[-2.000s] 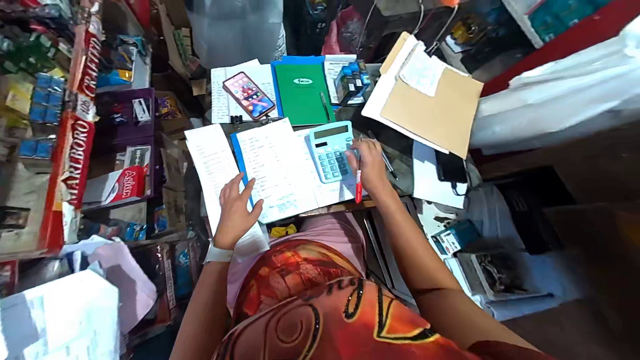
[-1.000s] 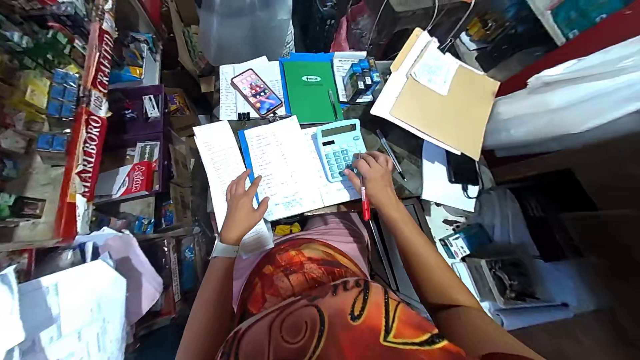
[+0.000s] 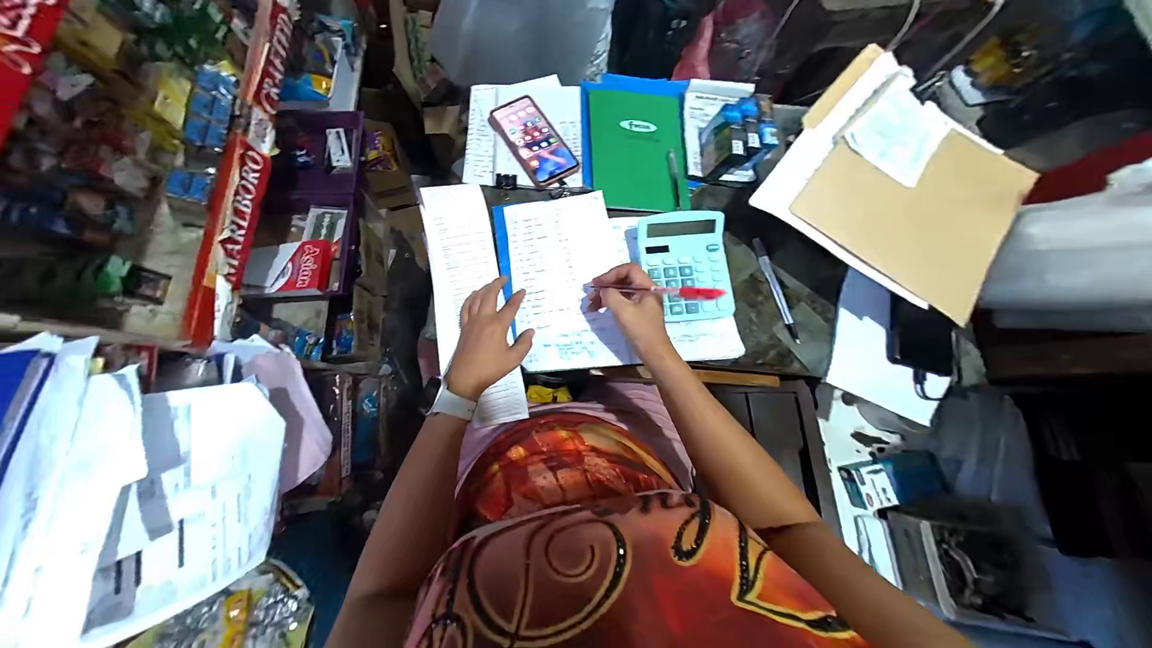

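Note:
My right hand (image 3: 633, 310) grips a red pen (image 3: 688, 292) between thumb and fingers, its tip at the written page of an open notebook (image 3: 562, 261). My left hand (image 3: 490, 340) lies flat with fingers spread, across the notebook's left edge and a long written sheet (image 3: 461, 243). A light blue calculator (image 3: 688, 265) rests on the notebook's right side, just beyond my right hand. Behind the notebook are a green notebook (image 3: 635, 148) with a pen (image 3: 675, 180) on it and a smartphone (image 3: 535, 141) with its screen lit, lying on papers.
To the right lie another pen (image 3: 776, 290), a brown folder with papers (image 3: 913, 207) and a black device (image 3: 920, 337). Shelves with packaged goods (image 3: 306, 198) line the left side. Loose papers (image 3: 193, 486) stick up at the lower left. Small ink bottles (image 3: 742, 130) stand at the back.
My right hand has moved left from the calculator onto the notebook page, and the red pen now points left across the page. My left hand has stayed at the notebook's left edge.

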